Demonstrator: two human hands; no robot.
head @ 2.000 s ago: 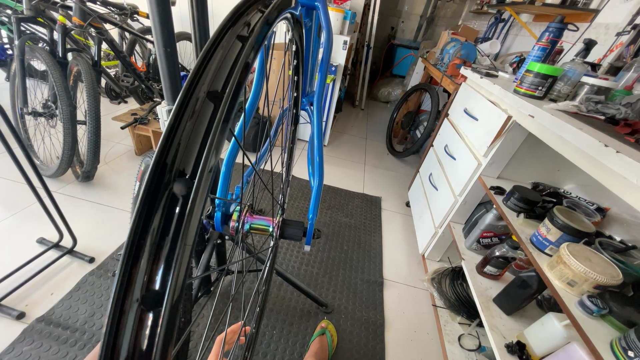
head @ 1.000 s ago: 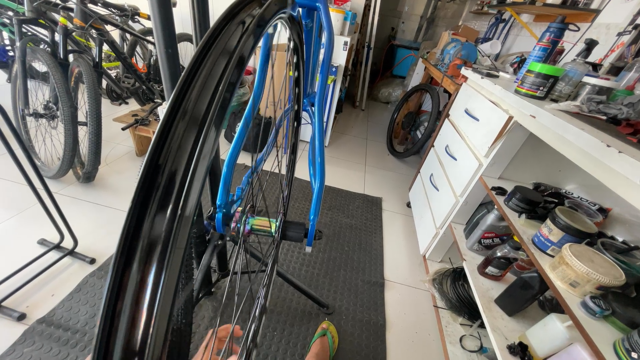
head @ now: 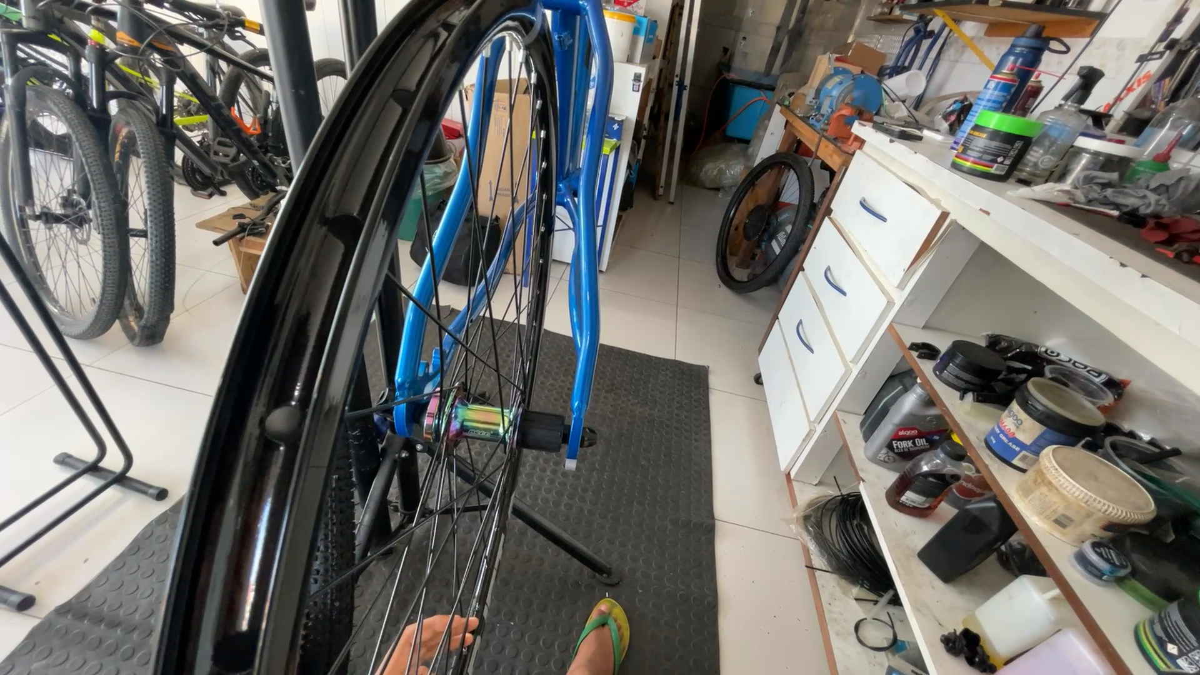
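Observation:
A bicycle wheel (head: 281,424) with a bare black rim stands on edge, close to the camera. At the bottom, my left hand (head: 429,645) is at its thin black spokes, with fingers curled and fingertips against them; the rest of the hand is cut off by the frame. The wheel's oil-slick coloured hub (head: 478,421) with a black freehub body (head: 542,430) lies between the rear dropouts of a blue bicycle frame (head: 586,309). Whether the axle is seated cannot be told. My right hand is not in view.
A stand leg (head: 553,539) rests on the black rubber mat (head: 647,450), near a foot in a flip-flop (head: 611,630). At right is a white workbench (head: 937,187) with drawers and shelves of bottles and tubs. Several bicycles (head: 84,206) stand at left, beside a black metal stand (head: 112,478).
The near rim has shifted left, then back right. The hand at the spokes now shows with its fingers more curled; the blue frame has stayed in place.

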